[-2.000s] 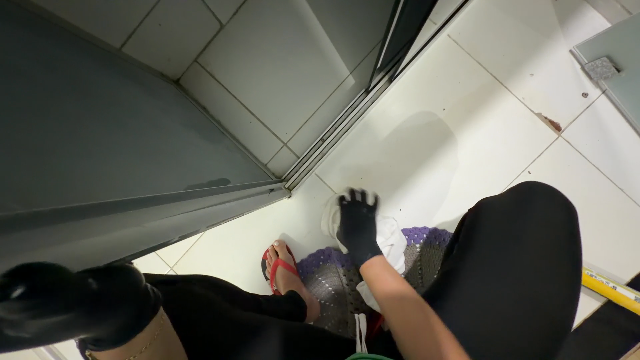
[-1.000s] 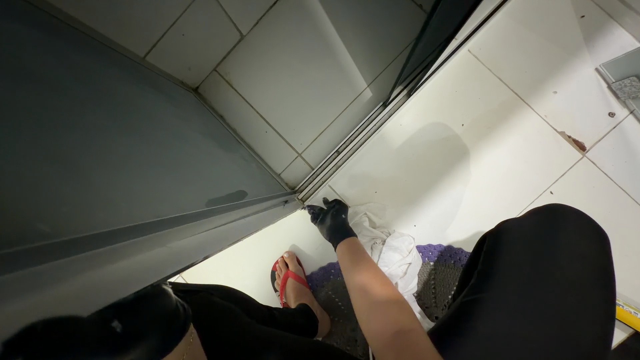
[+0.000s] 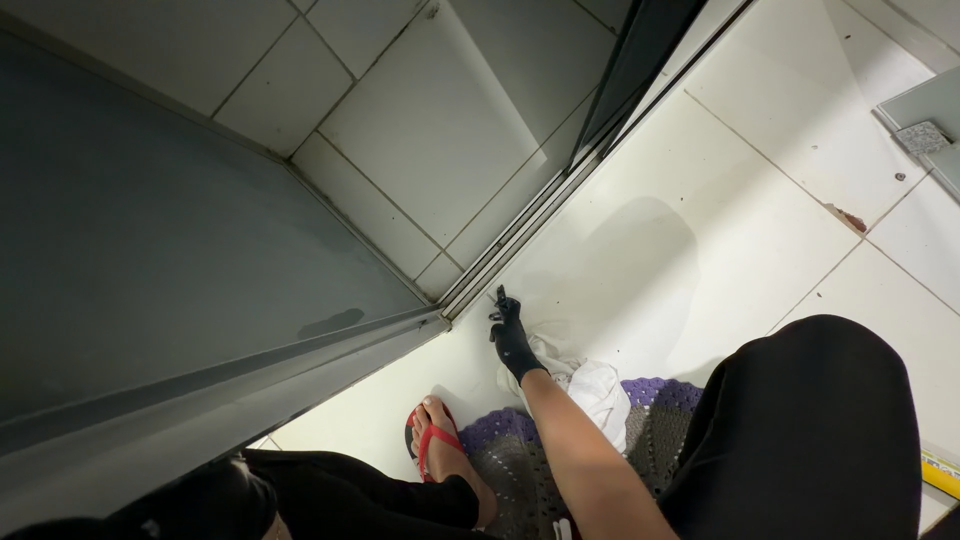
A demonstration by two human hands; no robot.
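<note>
My right hand [image 3: 510, 334], in a black glove, reaches down to the white tiled floor beside the metal sliding-door track [image 3: 517, 232]. Its fingers are partly spread near the track's corner end; whether something thin is between them cannot be told. A crumpled white cloth [image 3: 600, 397] lies just behind the wrist, partly on a purple and grey crocheted rug [image 3: 506, 427]. My left hand [image 3: 150, 525], also black-gloved, is at the bottom left edge, mostly cut off, dark and blurred, so what it does is hidden.
A dark glass panel [image 3: 165, 217] with a metal frame rises on the left. My foot in a red flip-flop [image 3: 431, 450] stands on the floor near the rug. A grey stone piece [image 3: 922, 138] rests at right against a glass panel. A yellow object [image 3: 941, 476] shows at the right edge.
My right hand has moved from over the white cloth toward the track corner, then slightly back from it. The left hand has dropped lower, toward the frame's bottom edge.
</note>
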